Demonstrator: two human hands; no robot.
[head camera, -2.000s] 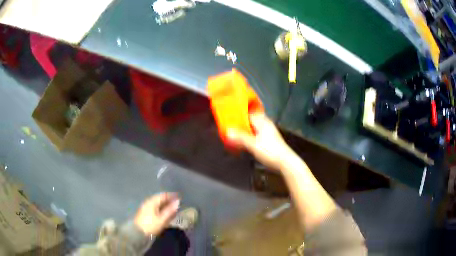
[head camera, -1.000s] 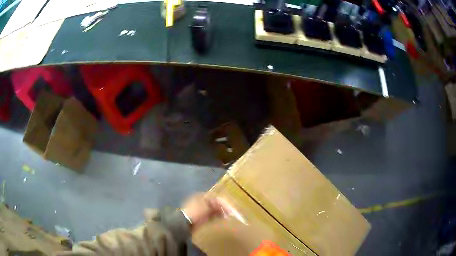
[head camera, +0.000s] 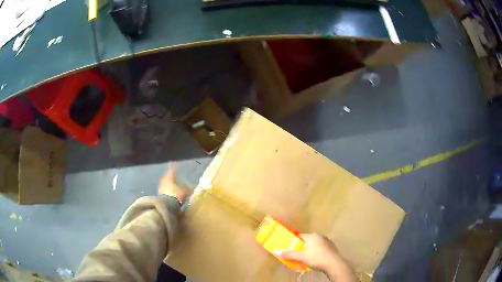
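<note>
A closed brown carton (head camera: 308, 187) stands in front of me, tilted in the picture, with a seam running across its top. My right hand (head camera: 316, 252) grips an orange-yellow tape dispenser (head camera: 280, 242) on the carton's top, over the seam. My left hand (head camera: 173, 187) is at the carton's left edge, blurred and partly hidden by the sleeve; its fingers point up along the side. I cannot tell whether it touches the carton.
The green-topped workbench (head camera: 181, 27) runs across the back. Under it are a red stool (head camera: 88, 104), a small open carton (head camera: 209, 124) and a box with dark red contents (head camera: 314, 60). Another carton (head camera: 41, 165) stands at left. A yellow line (head camera: 429, 162) marks the floor at right.
The dispenser has moved from above the bench to the carton's top. The left hand has moved from the carton's top to its left edge. The view has shifted right, showing more of the carton.
</note>
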